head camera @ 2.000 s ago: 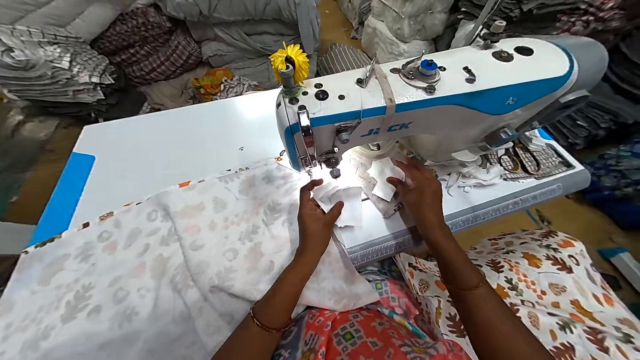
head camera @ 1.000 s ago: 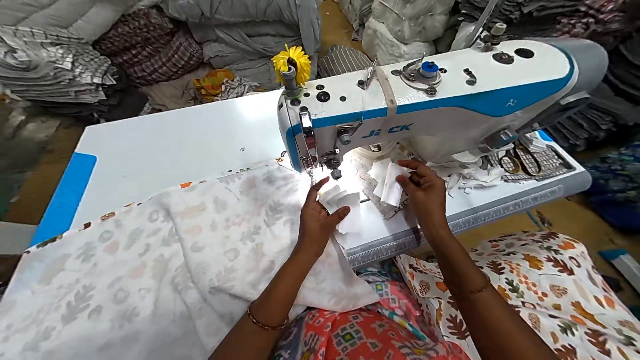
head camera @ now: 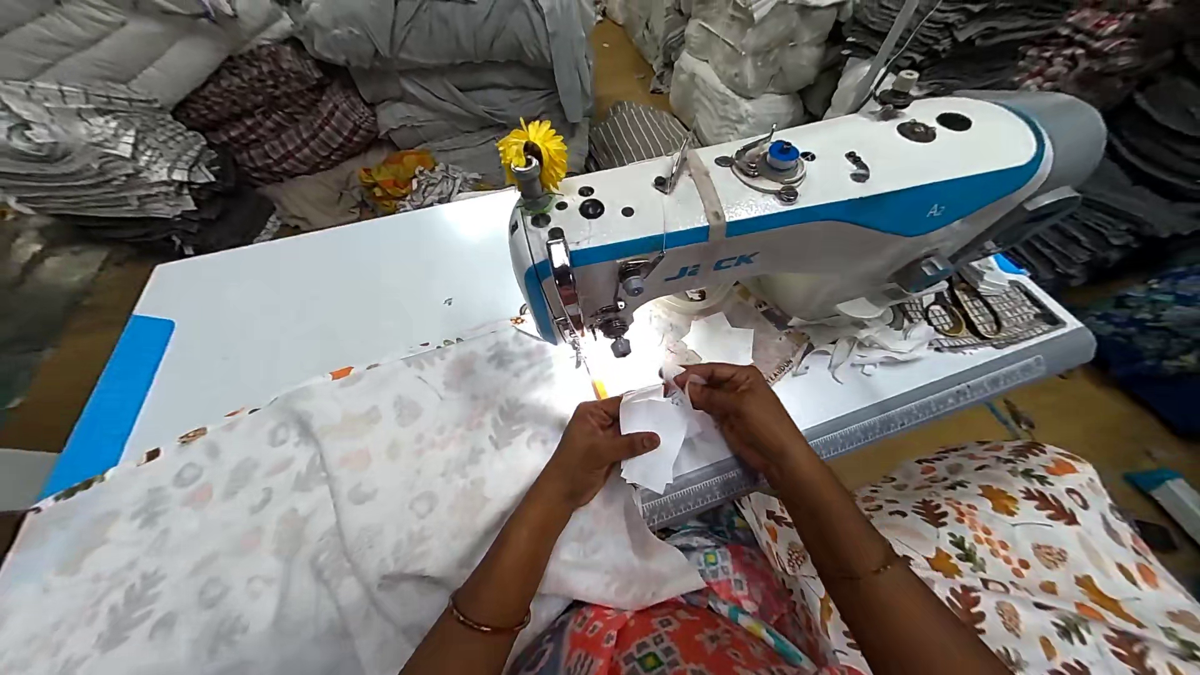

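My left hand [head camera: 592, 452] grips a small stack of white fabric pieces [head camera: 653, 436] between thumb and fingers, in front of the needle area of a Jack sewing machine [head camera: 797, 197]. My right hand [head camera: 745, 412] pinches the upper right part of the same pieces. Another white piece [head camera: 717, 339] lies on the machine bed behind my right hand. A large leaf-print fabric [head camera: 281, 497], pale side up, spreads over the left of the table and runs to the machine's needle, which is lit by a bright lamp.
Black-handled scissors [head camera: 970, 309] and white scraps [head camera: 872, 342] lie at the table's right. A ruler strip [head camera: 937, 401] runs along the front edge. More leaf-print fabric [head camera: 1012, 553] covers the lap at right. Fabric stacks [head camera: 103, 159] stand behind the white table [head camera: 328, 281].
Both hands have moved from beside the needle area toward the table's front edge and closer together. The white pieces in my left hand have come with them; one piece stays behind on the bed.
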